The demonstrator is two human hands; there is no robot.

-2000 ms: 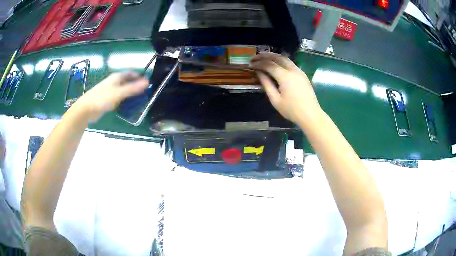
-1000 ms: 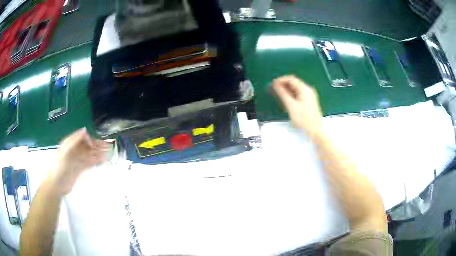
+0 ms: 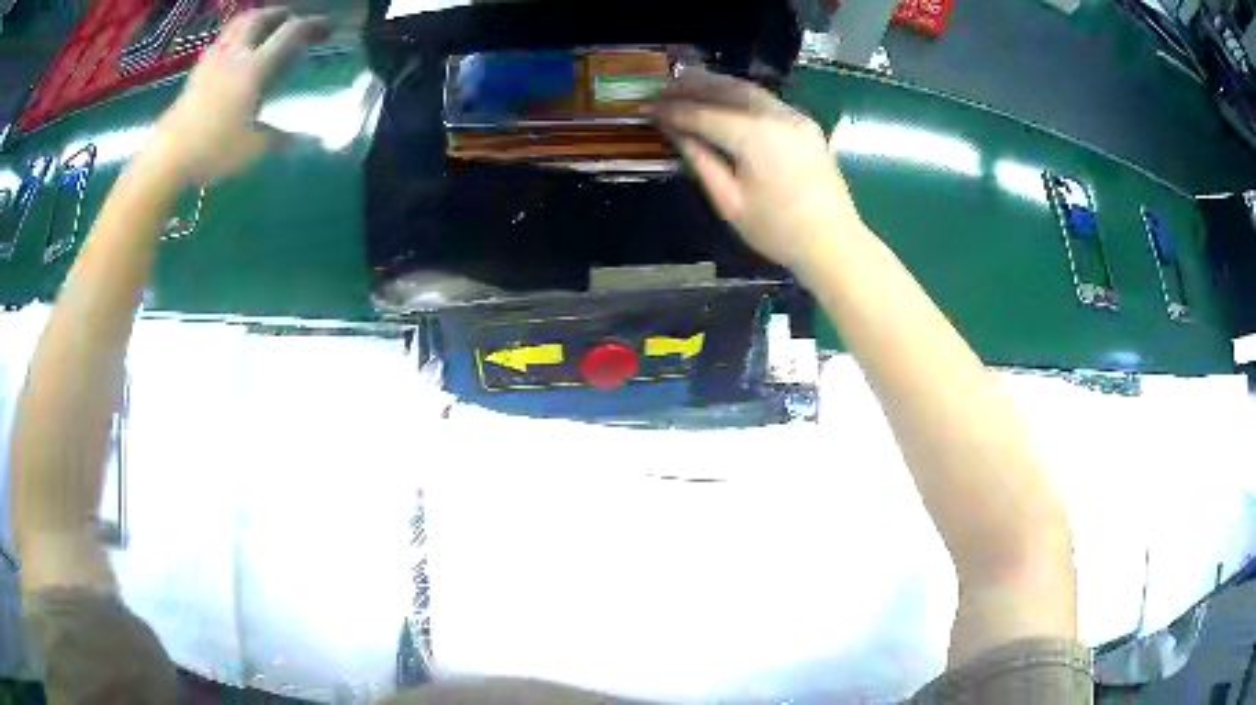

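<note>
A phone frame with a blue patch (image 3: 517, 86) lies on the orange-brown fixture (image 3: 551, 142) in the middle of the black press base (image 3: 551, 227). My right hand (image 3: 751, 154) is at the right end of the fixture, its fingertips at the frame's right end; whether they grip it cannot be told. My left hand (image 3: 237, 97) is blurred, raised over the green bench at the upper left, fingers apart and nothing seen in it.
Frames lie on the green bench (image 3: 937, 248) to the right and at the left. A red slotted tray (image 3: 90, 69) is at the upper left. The front label panel (image 3: 606, 364) faces me above the white covering (image 3: 592, 551). A red sign (image 3: 924, 14) is at the top.
Since one second ago my right hand has moved from the bench onto the fixture. My left hand has moved up from the base's lower left corner. The camera view has shifted.
</note>
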